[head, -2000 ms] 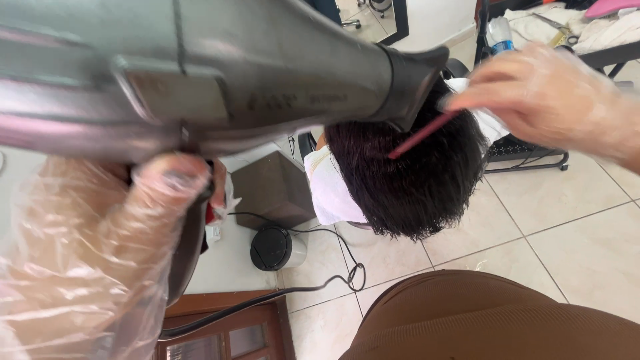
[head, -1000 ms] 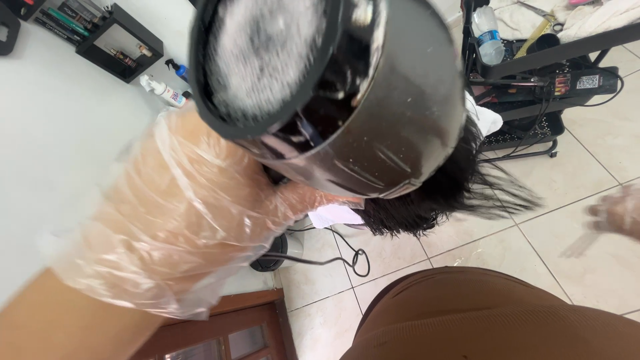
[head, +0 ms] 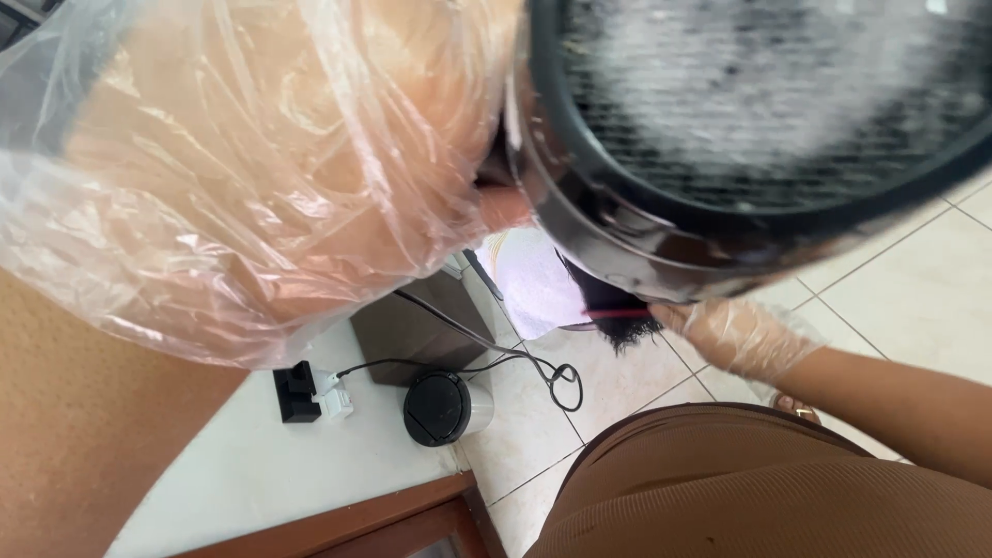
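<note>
My left hand (head: 310, 163), in a loose clear plastic glove, fills the upper left and grips a dark hair dryer (head: 666, 256), whose round rear grille faces the camera. Below the dryer, my right hand (head: 736, 337), also in a clear glove, holds a thin red comb (head: 616, 313) against the ends of a person's dark hair (head: 624, 329). A white towel (head: 531, 287) lies beside the hair. The dryer hides its own nozzle, most of the hair and the person's head.
A looped black cord (head: 566, 384) hangs over the tiled floor (head: 620, 380). A lidded bin (head: 438, 408) stands near a dark brown box-shaped object (head: 426, 333). Plugs sit in a black power adapter (head: 296, 391) on the pale wall. A brown wooden door frame (head: 349, 523) is at the bottom.
My right hand has come back from the right edge to the hair, with the comb at its ends. The dryer and my left hand now cover more of the upper view.
</note>
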